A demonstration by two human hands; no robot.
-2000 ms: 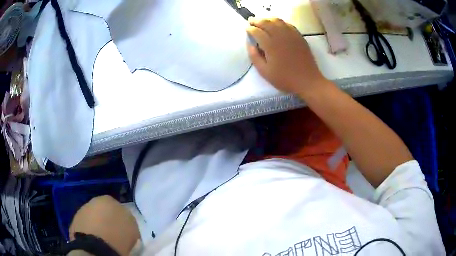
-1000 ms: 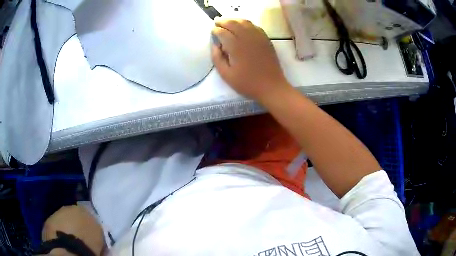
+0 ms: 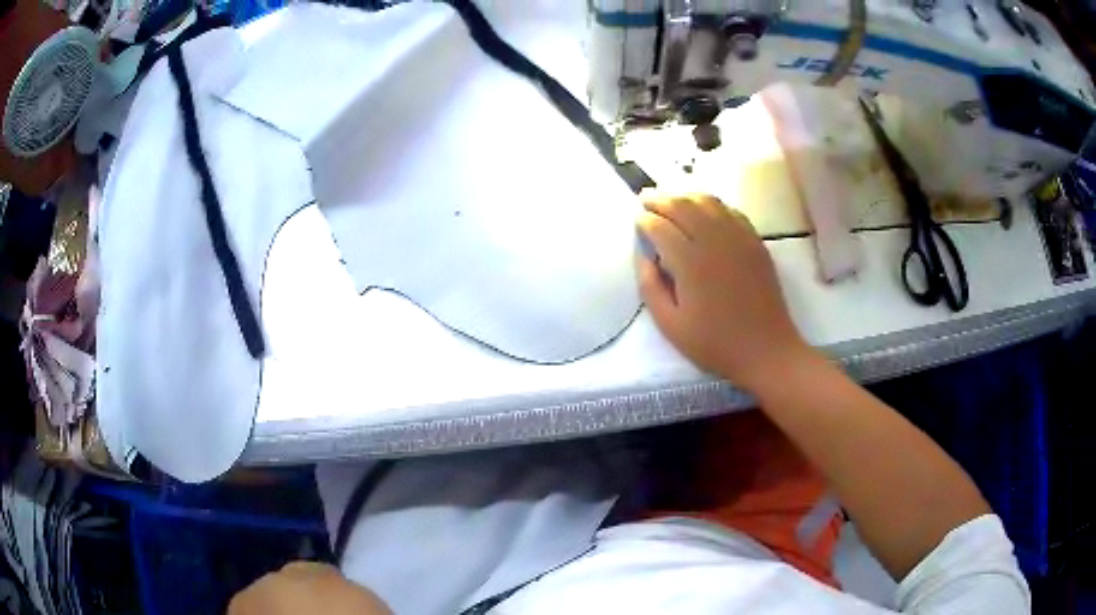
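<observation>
A large pale grey-blue panel [image 3: 481, 228] with a curved, thin dark outline lies under the lit machine head [image 3: 673, 72]. A dark band [image 3: 529, 72] runs along its upper right edge to my right hand [image 3: 709, 282]. My right hand is curled over the panel's right edge, just below the needle area. A small grey-blue spot shows by the thumb; I cannot tell what it is. The needle is lost in glare. A rounded patch of skin shows at the bottom left edge, but I cannot make out my left hand.
A second pale panel [image 3: 180, 396] with a dark band hangs over the table's left front edge. A pink strip [image 3: 817, 192] and black scissors [image 3: 931, 258] lie right of my hand. A ruler tape [image 3: 529, 424] lines the front edge. A small fan [image 3: 52, 93] and pink bundle [image 3: 58, 324] are far left.
The view has tilted up, so the table sits lower in the picture and the machine head now shows. My right hand stays at the same place on the panel's edge.
</observation>
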